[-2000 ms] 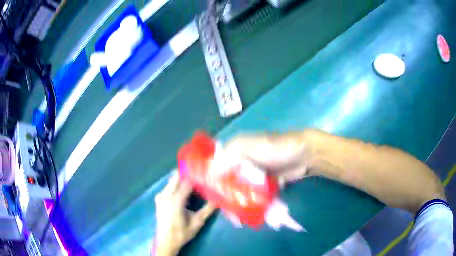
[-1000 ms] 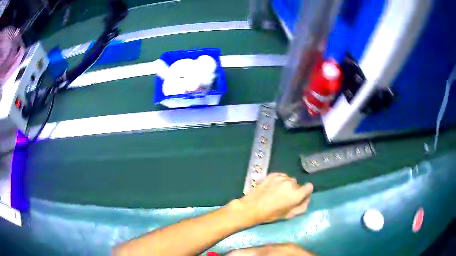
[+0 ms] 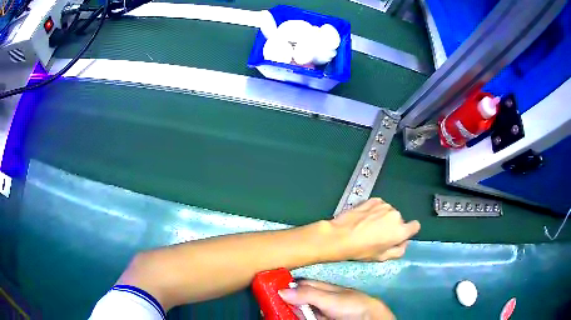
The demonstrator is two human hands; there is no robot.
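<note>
My left hand (image 3: 375, 231) is at the near end of a grey fixture bar (image 3: 369, 164) with a row of small shiny metal parts. Its fingers are curled and it covers the bar's near end; whether it grips the bar is hidden. My right hand (image 3: 335, 300), cut off by the bottom edge, is closed around a red glue bottle (image 3: 272, 294) just below my left forearm. The bottle's white nozzle end points down. A second, shorter-looking fixture bar (image 3: 468, 206) with several metal parts lies to the right.
A blue bin (image 3: 300, 74) of white lumps (image 3: 300, 39) stands behind, across metal rails (image 3: 250, 90). Another red bottle (image 3: 466, 122) stands by the frame post (image 3: 482, 53). A white disc (image 3: 466, 293) and a red disc (image 3: 508, 309) lie front right. A controller (image 3: 31, 37) with cable is far left.
The view has turned right and shifted. My left hand has gone from beside the bottle to the bar's near end. The bottle, earlier swung between both hands, is now in my right hand, low in view.
</note>
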